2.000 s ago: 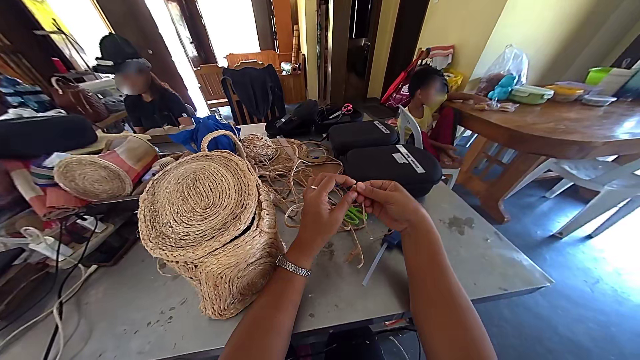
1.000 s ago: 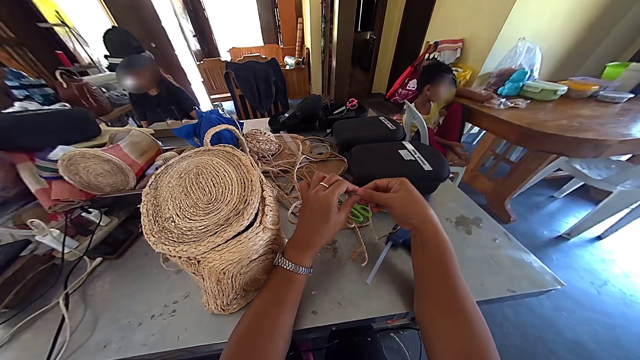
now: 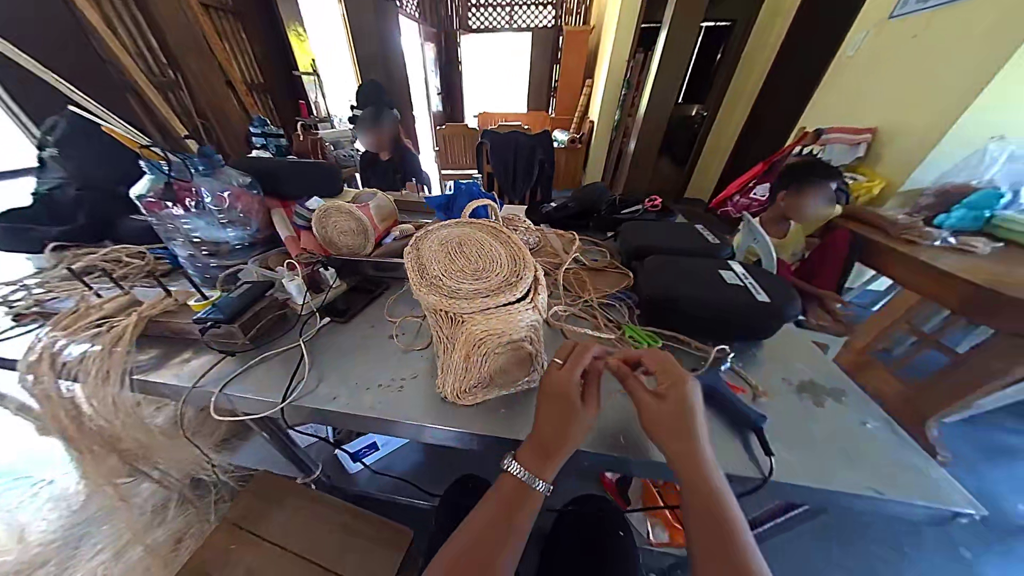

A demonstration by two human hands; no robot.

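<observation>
My left hand (image 3: 570,392) and my right hand (image 3: 658,396) meet fingertip to fingertip over the metal table (image 3: 384,392). Their thumbs and forefingers are pinched together; whatever lies between them is too small to make out. Left of my hands stands a woven natural-fibre bag (image 3: 488,352) with a round coiled lid (image 3: 470,264) and a loop handle. Behind my fingers lie loose fibre cords (image 3: 584,272) and green-handled scissors (image 3: 642,336). A corded tool, perhaps a glue gun (image 3: 732,406), rests to the right of my right hand.
Black hard cases (image 3: 712,296) stand at the back right. Further left are a smaller coiled basket (image 3: 344,227), cables, a large clear plastic bottle (image 3: 204,216) and hanging raw fibre (image 3: 96,368). One person sits behind the table, another at the right beside a wooden table (image 3: 952,280).
The view has swung left, bringing the bottle and hanging fibre into sight. My hands stay close together at the fingertips, and the bag keeps its place on the table.
</observation>
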